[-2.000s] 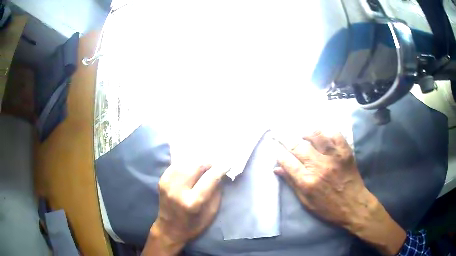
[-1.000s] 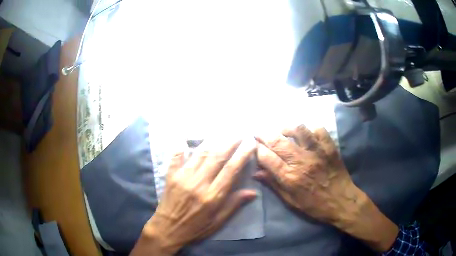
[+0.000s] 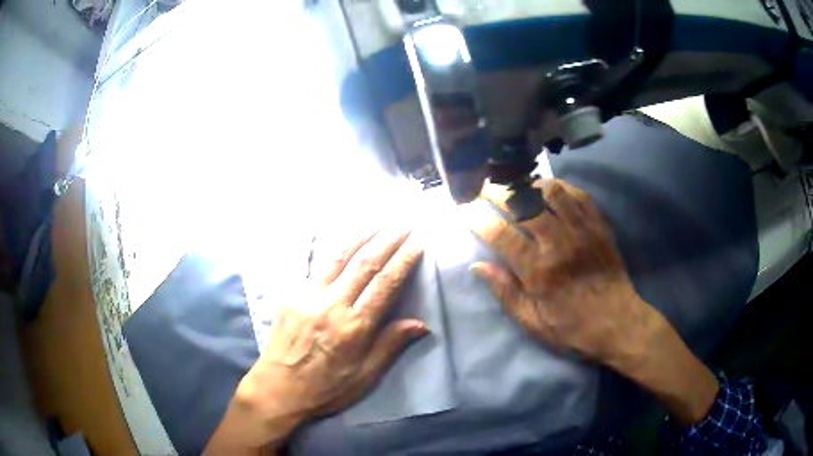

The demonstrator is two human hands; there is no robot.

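The grey garment panel lies under both hands, with its far part washed out by the lamp. A small light grey strip lies on it, partly under my left hand. My left hand rests flat on the strip and panel, fingers apart, thumb towards the right. My right hand rests on the panel to the right, close by the machine's front parts, which hide some fingertips. I cannot tell if it holds anything. The presser foot area is lost in glare.
The sewing machine head, white with a blue band, stands above my right hand. Dark blue-grey side sections spread left and right. The worn table edge and a wooden-coloured surface are at left. A blue checked sleeve shows at lower right.
The view has shifted, so the machine head now appears further left and larger. My left hand has gone from the strip's left side to flat over it. My right hand is now beside the machine's front parts.
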